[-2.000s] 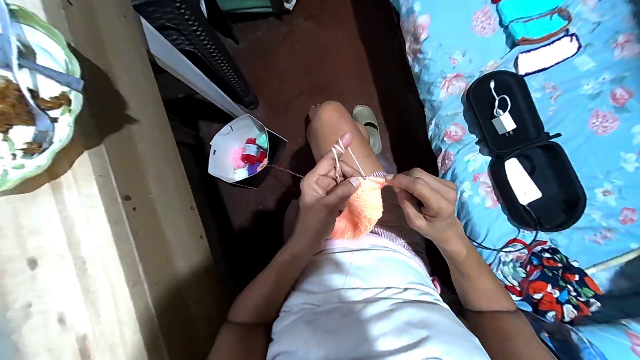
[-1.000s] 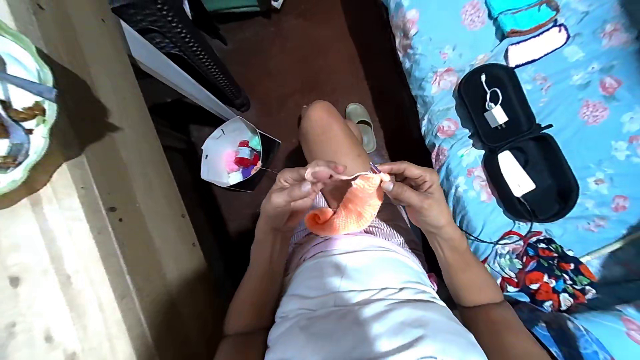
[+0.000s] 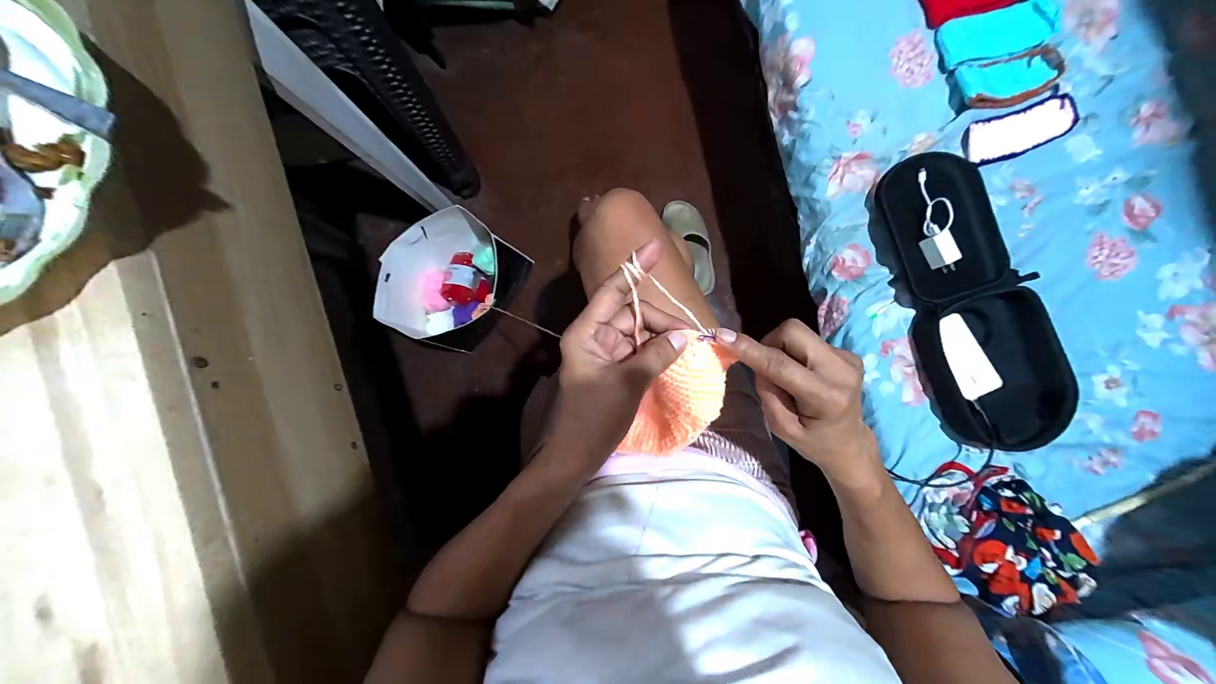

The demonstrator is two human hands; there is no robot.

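Note:
An orange crocheted piece [image 3: 679, 399] hangs between my hands above my lap. My left hand [image 3: 613, 347] pinches its top edge between thumb and a finger, with pale yarn [image 3: 676, 302] looped around the raised index finger and running down to the stitches. My right hand [image 3: 803, 385] pinches a thin tool, probably a crochet hook, at the piece's right upper edge; most of it is hidden by the fingers. A strand runs from my left hand to a white open container [image 3: 399, 290] holding balls of yarn [image 3: 464, 280] in several colours.
A wooden table [image 3: 275, 475] with a plate of food [image 3: 81, 204] lies left. Beyond the container is a black plastic chair [image 3: 380, 95]. On the flowered bed at right are an open black case [image 3: 1040, 380] with a charger [image 3: 940, 249], folded knitted pieces [image 3: 997, 43] and a patterned cloth [image 3: 1021, 560].
One second ago the orange piece hung curled with my left hand low at its edge. Now the left index finger is raised with yarn looped around it, and the piece is spread flatter.

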